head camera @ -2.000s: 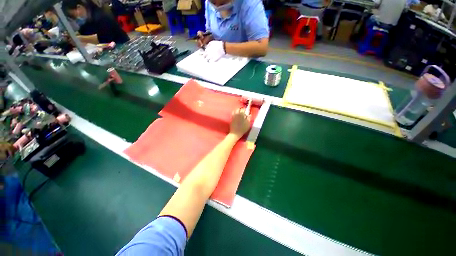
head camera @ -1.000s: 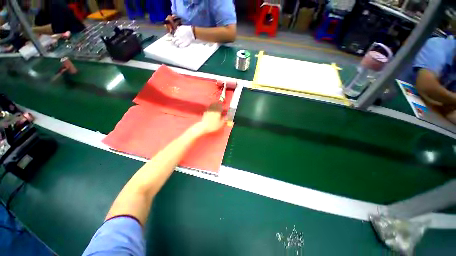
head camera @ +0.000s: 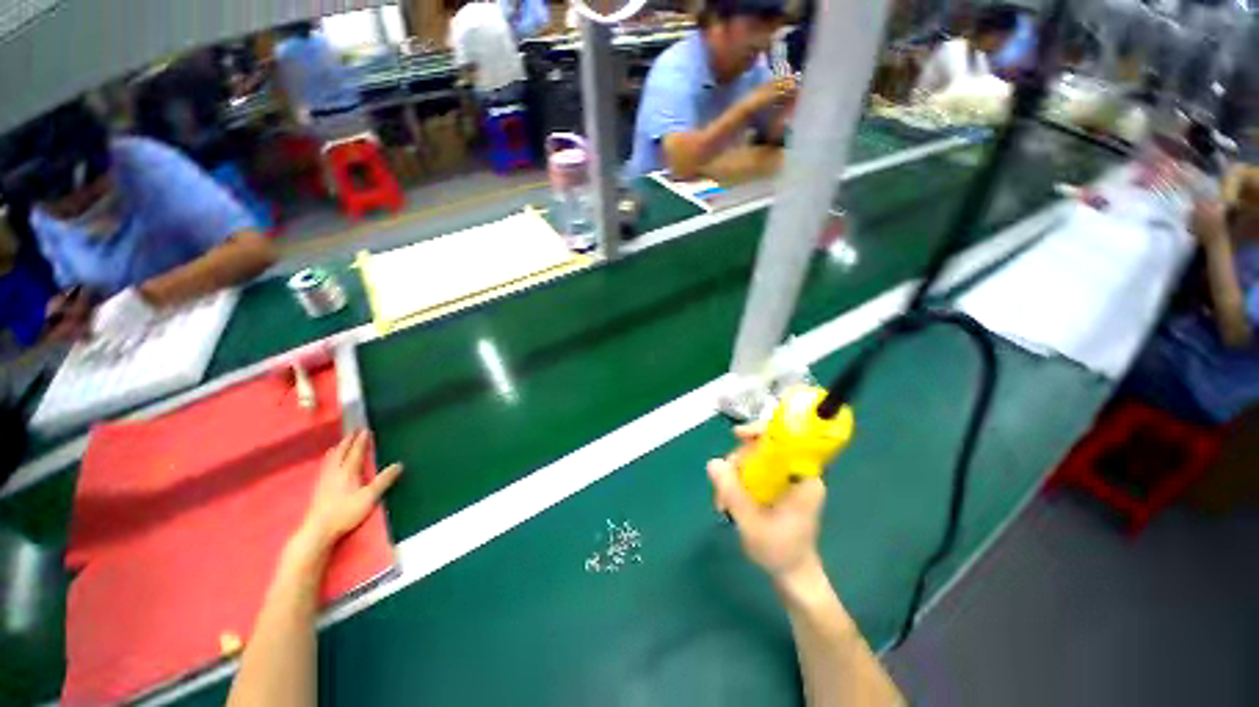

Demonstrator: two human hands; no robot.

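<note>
My left hand (head camera: 345, 490) lies over the right edge of the red mat (head camera: 180, 553), thumb apart from the fingers, with nothing seen in it. A small pink unit with a pale narrow arm (head camera: 303, 387) lies near the mat's far right corner, beyond my fingertips. My right hand (head camera: 776, 518) is closed around the yellow electric screwdriver (head camera: 798, 445), which hangs on a black cord. The tool's tip is hidden. Loose silvery screws (head camera: 615, 547) lie on the green bench between my hands.
A grey metal post (head camera: 801, 194) rises just beyond the screwdriver, with a clear plastic bag (head camera: 746, 398) at its foot. A pale rail (head camera: 552, 477) separates bench and conveyor. A solder spool (head camera: 316, 292) and a yellow-taped white board (head camera: 470, 267) lie on the far side. People sit opposite and at right.
The view has swung right. My left hand has drawn back from the pink unit towards the mat's edge. My right hand and the yellow screwdriver have come into view, the hand gripping it.
</note>
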